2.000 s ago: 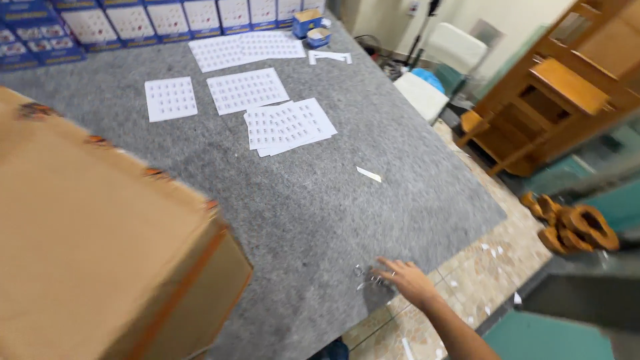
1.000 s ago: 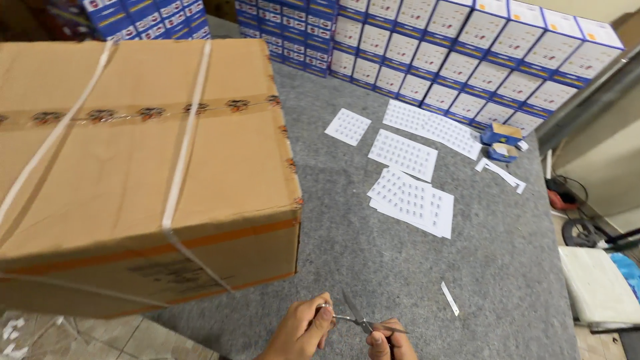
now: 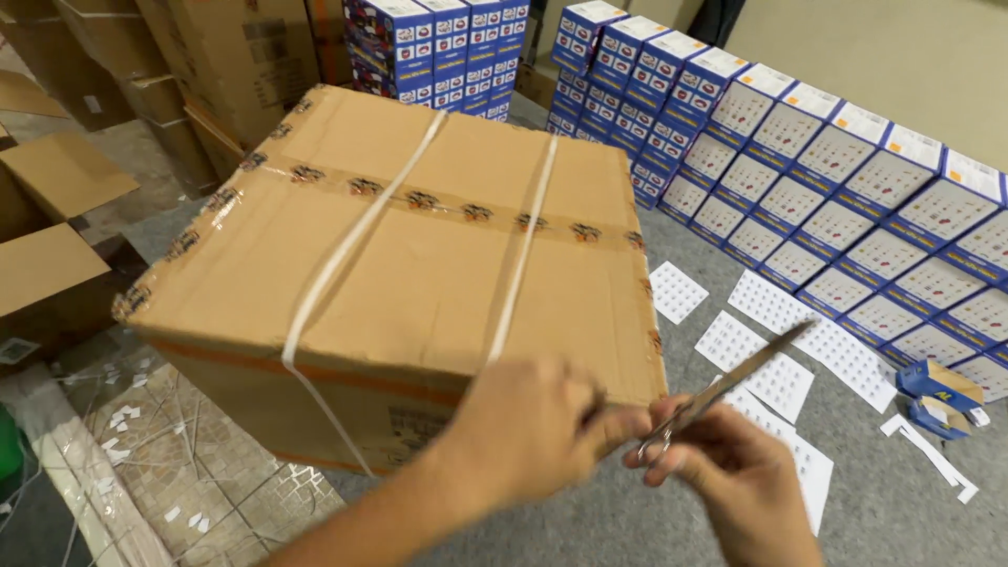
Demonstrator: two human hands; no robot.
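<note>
A pair of metal scissors [image 3: 732, 378] is held in front of the large carton, its blades pointing up and to the right. My right hand [image 3: 736, 465] grips it around the pivot and handles. My left hand [image 3: 543, 425] is at the handle end, blurred, its fingers partly hidden; whether it grips a handle is unclear. Beside them stands a taped cardboard carton [image 3: 409, 276] on the grey felt-covered table [image 3: 567, 520]. Two white plastic straps run over it, a left one [image 3: 346, 252] and a right one [image 3: 524, 260], the right one passing behind my left hand.
Stacked blue and white product boxes [image 3: 850, 228] line the table's back. Printed sheets [image 3: 756, 366], small opened blue boxes [image 3: 941, 386] and a cut white paper strip [image 3: 933, 457] lie at the right. An opened carton [image 3: 55, 213] and floor scraps [image 3: 118, 441] are at the left.
My right hand was down at the scissors on the table two seconds ago. Both hands then met at the scissors, which are now raised by the carton's front right corner. The view has swung left.
</note>
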